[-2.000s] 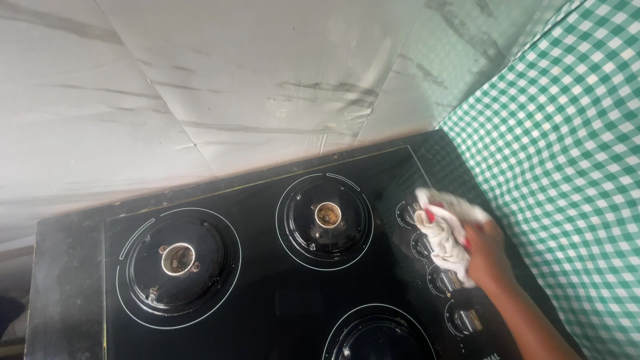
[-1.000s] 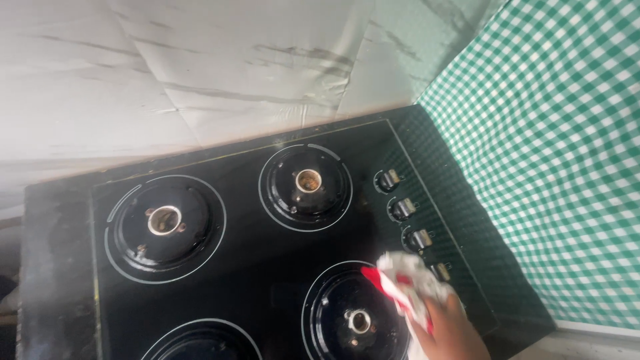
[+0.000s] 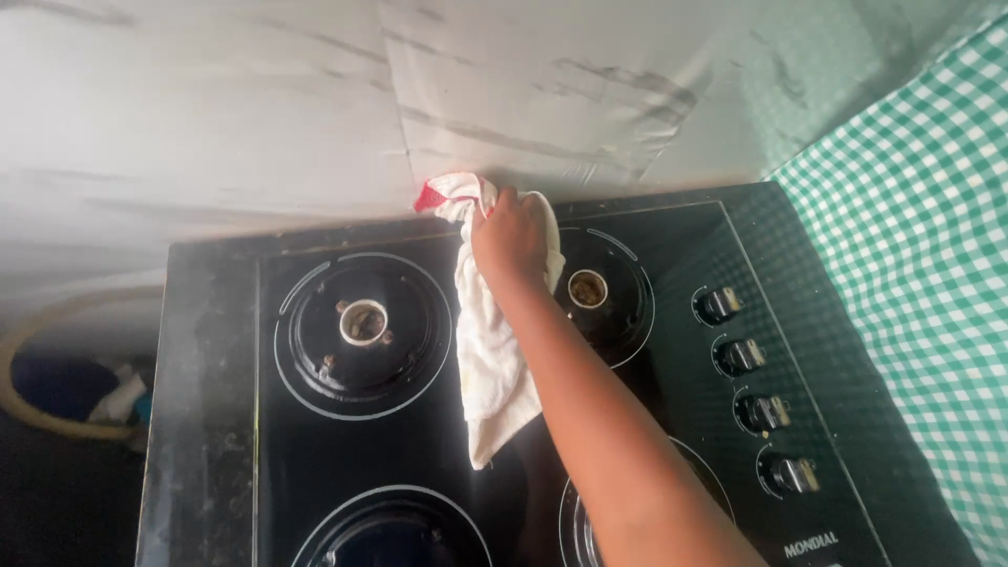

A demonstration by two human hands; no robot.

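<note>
My right hand grips a white cloth with a red corner, at the back edge of a black Mondial gas cooktop. The cloth hangs from the hand over the glass between the two rear burners, its lower tip toward the front. The rear left burner and rear right burner are bare, with brownish residue in their cups. My forearm crosses the cooktop and partly covers the front right burner. My left hand is not in view.
Several control knobs line the cooktop's right side. A green and white checkered cloth hangs along the right. Behind the cooktop stands a marbled wall. A round-rimmed container, blurred, is at the lower left.
My right hand, holding the cloth throughout, has moved from beside the knobs, past the front right burner, to the back edge between the rear burners.
</note>
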